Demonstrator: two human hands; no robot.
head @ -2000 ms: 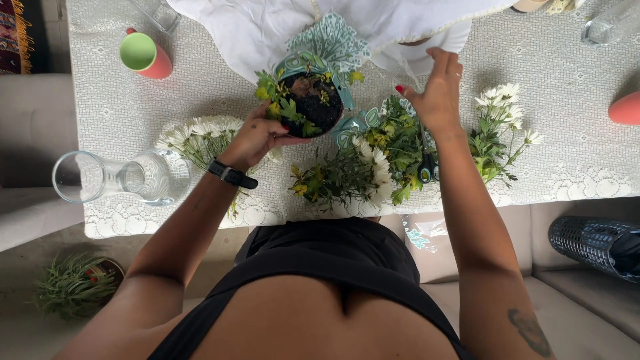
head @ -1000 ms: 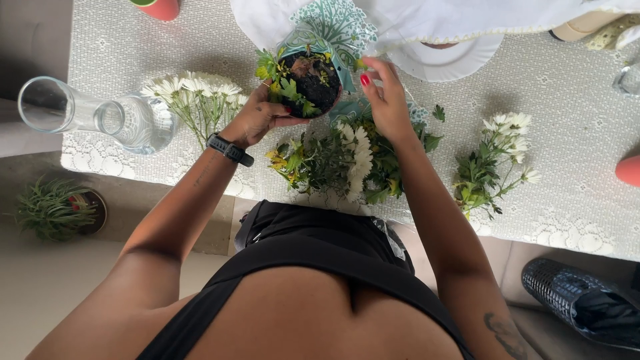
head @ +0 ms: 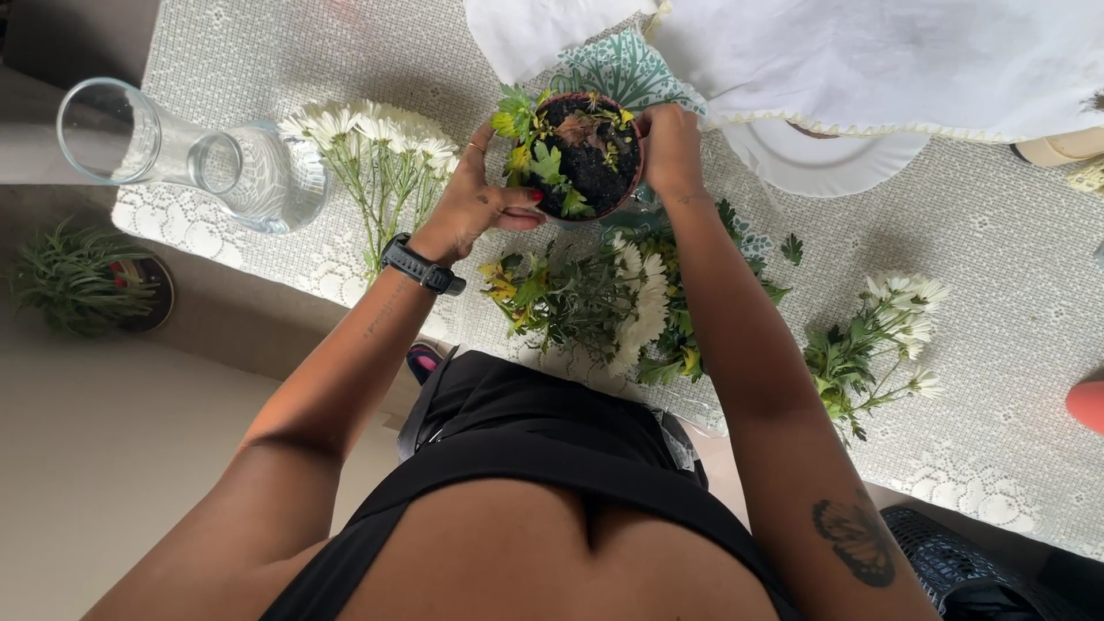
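Observation:
A round plant pot (head: 640, 177) full of dark soil, with a few green and yellow leaves and a dry brown leaf, is between my hands. My left hand (head: 483, 194) holds its left side, thumb near the rim. My right hand (head: 673, 151) is at its right side, fingers partly hidden behind the rim; whether they grip it or the patterned plastic wrap (head: 634, 73) behind is unclear. Below the pot lie white daisy-like flowers (head: 640, 302) with green and yellowing leaves. Another bunch of white flowers (head: 379, 129) lies left of my left hand, and a smaller bunch (head: 901, 319) lies right of my right forearm.
A clear glass vase (head: 194, 155) is at the table's left. A white plate (head: 828, 164) lies partly under a white cloth (head: 845, 60). A red object (head: 1088, 405) is at the right edge. Off the table are a potted plant (head: 82, 280) and a dark woven basket (head: 940, 552).
My right hand has moved left from near the plate to the pot's right side. My left hand still holds the pot. The view has shifted somewhat.

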